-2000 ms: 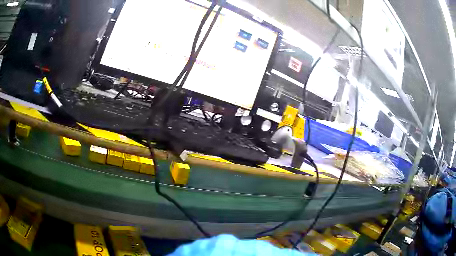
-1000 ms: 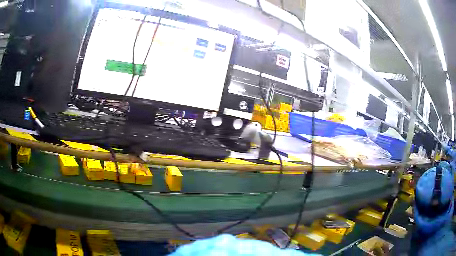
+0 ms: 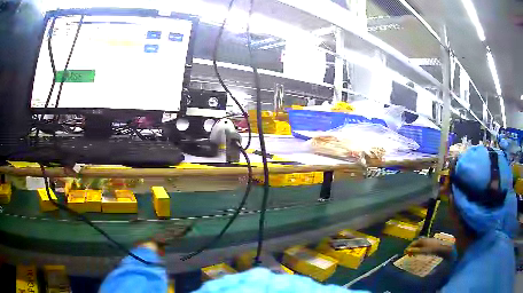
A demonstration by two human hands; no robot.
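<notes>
My left hand (image 3: 163, 239), in a blue sleeve, is blurred at the lower left in front of the green belt; whether it holds anything cannot be told. My right hand is not in view. Several yellow boxes (image 3: 161, 201) lie in a row on the belt under the shelf. More yellow boxes (image 3: 310, 262) lie on the nearer belt, one with a dark item on top. A grey-white barcode scanner (image 3: 223, 133) stands on the shelf right of the black keyboard (image 3: 114, 151). The monitor (image 3: 114, 63) shows a green bar.
Black cables (image 3: 259, 143) hang across the view. Plastic bags (image 3: 350, 146) and blue bins (image 3: 327, 120) stand on the shelf. A person in a blue cap (image 3: 479, 171) is close on the right, a hand near a tan card (image 3: 418, 263). A blue rounded cloth shape (image 3: 269, 281) covers the bottom centre.
The view has turned right, so the monitor sits further left and the other person shows larger. The green bar appeared after the first frame. My left hand and sleeve have come into view.
</notes>
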